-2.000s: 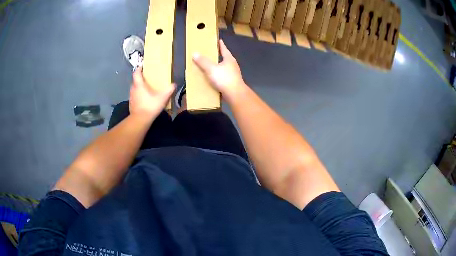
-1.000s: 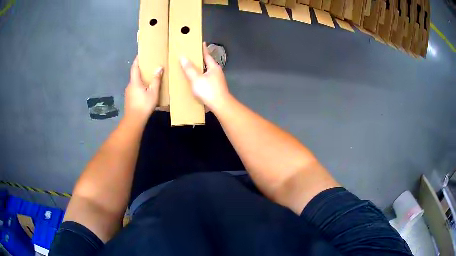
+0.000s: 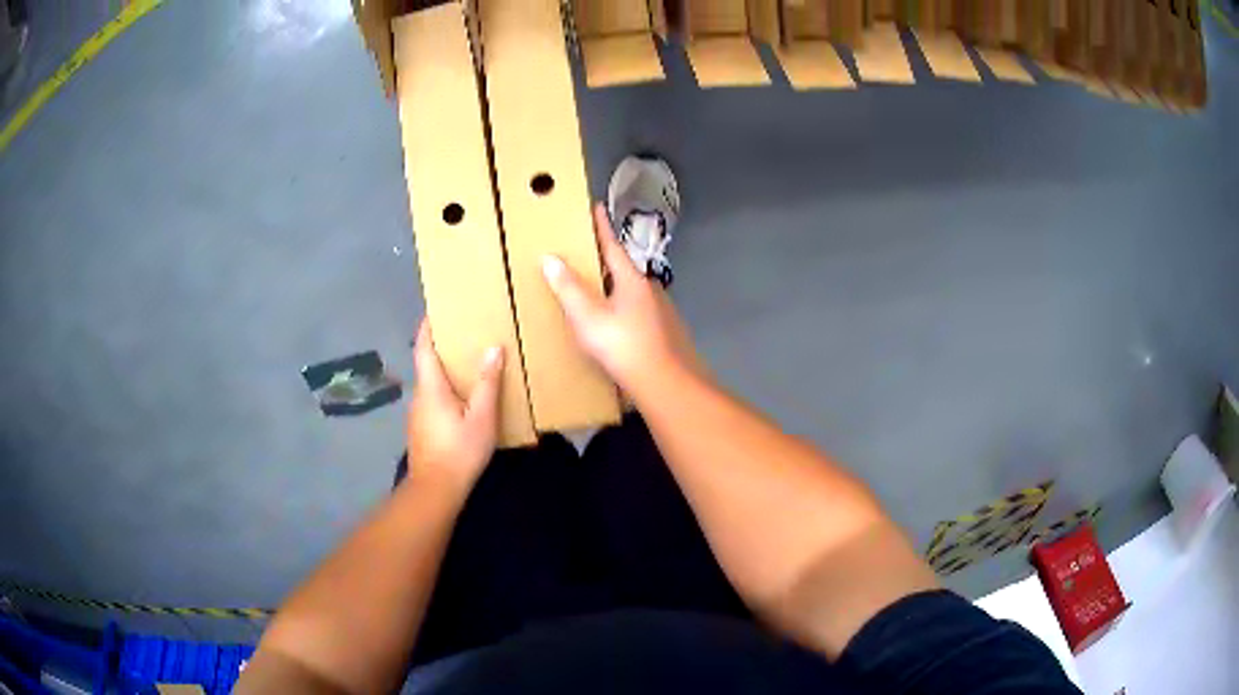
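Two long light-tan cardboard inserts lie side by side in front of me, their far ends close to the row of cartons. My left hand (image 3: 455,414) grips the near part of the left insert (image 3: 458,258), thumb on its top face. My right hand (image 3: 622,315) grips the right insert (image 3: 546,224), thumb on top and fingers along its outer side. Each insert shows one round black hole. The undersides of the inserts are hidden.
A row of open brown cartons (image 3: 720,21) runs along the top edge, bottom flaps pointing towards me. A shoe (image 3: 643,211) shows right of the inserts. A dark floor patch (image 3: 353,383) is at left. Blue items (image 3: 170,663) are lower left, a red box (image 3: 1080,587) lower right.
The cartons now appear along the top and right behind the inserts' far ends. The inserts, apart two seconds ago, are side by side with their near ends more even. Both hands keep their grip.
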